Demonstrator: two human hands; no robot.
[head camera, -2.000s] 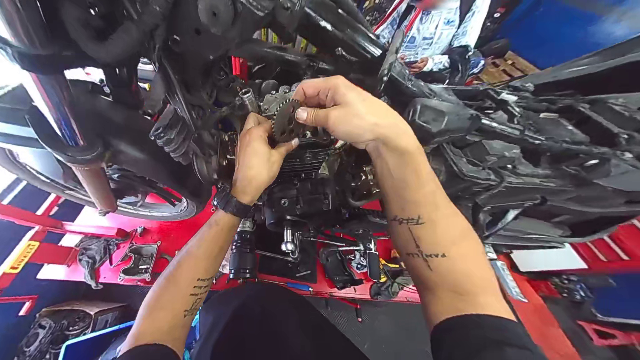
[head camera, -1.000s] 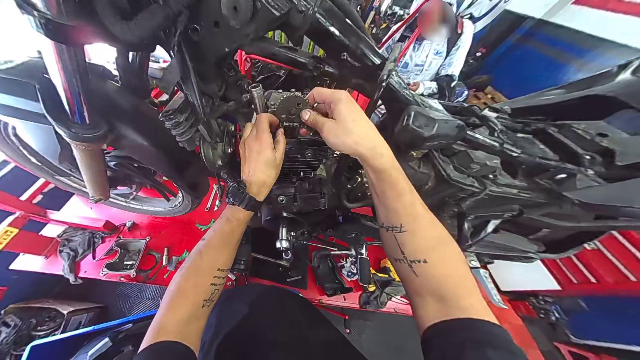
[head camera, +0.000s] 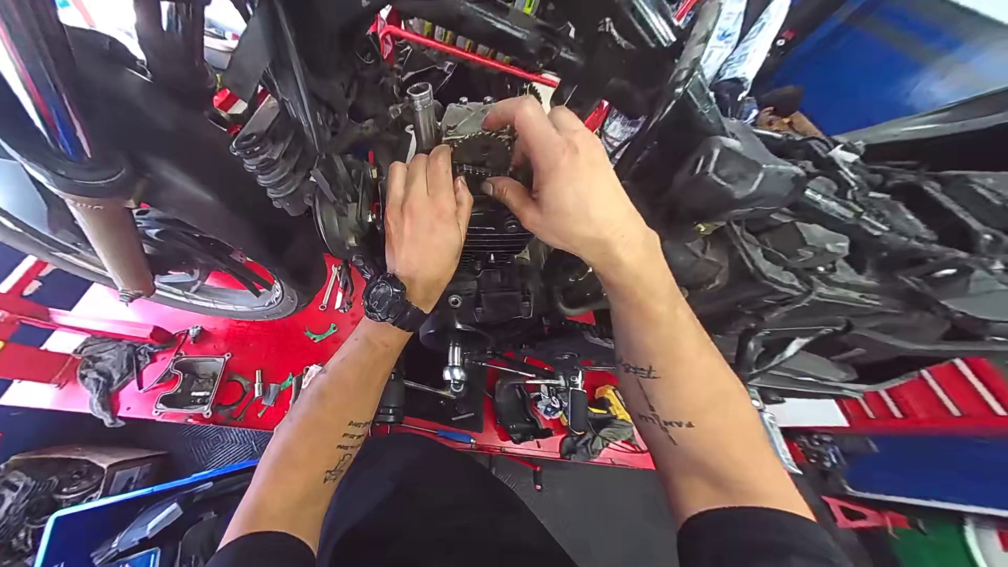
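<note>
A dark toothed sprocket (head camera: 482, 152) lies in the open top of the motorcycle engine (head camera: 494, 236), above the cooling fins. My left hand (head camera: 425, 216) rests at its left side, fingertips against the engine top near the sprocket's edge. On the other side my right hand (head camera: 563, 173) is curved round the sprocket, thumb low and index finger high; whether it grips the sprocket I cannot tell. An upright metal socket or tube (head camera: 423, 118) stands just behind my left fingers. A ratchet with a chrome socket (head camera: 454, 370) is below the engine.
Front wheel and fork leg (head camera: 110, 228) are at the left, bare frame and black bodywork (head camera: 795, 244) at the right. On the red lift platform (head camera: 260, 335) lie a metal cover (head camera: 191, 384), wrenches (head camera: 330, 287) and a grey rag (head camera: 110, 374). A blue-edged bin (head camera: 150, 496) is at lower left.
Two seconds ago both hands held the toothed sprocket tilted up above the engine; now it lies lower, within the engine top. My left hand has flattened beside it, palm down.
</note>
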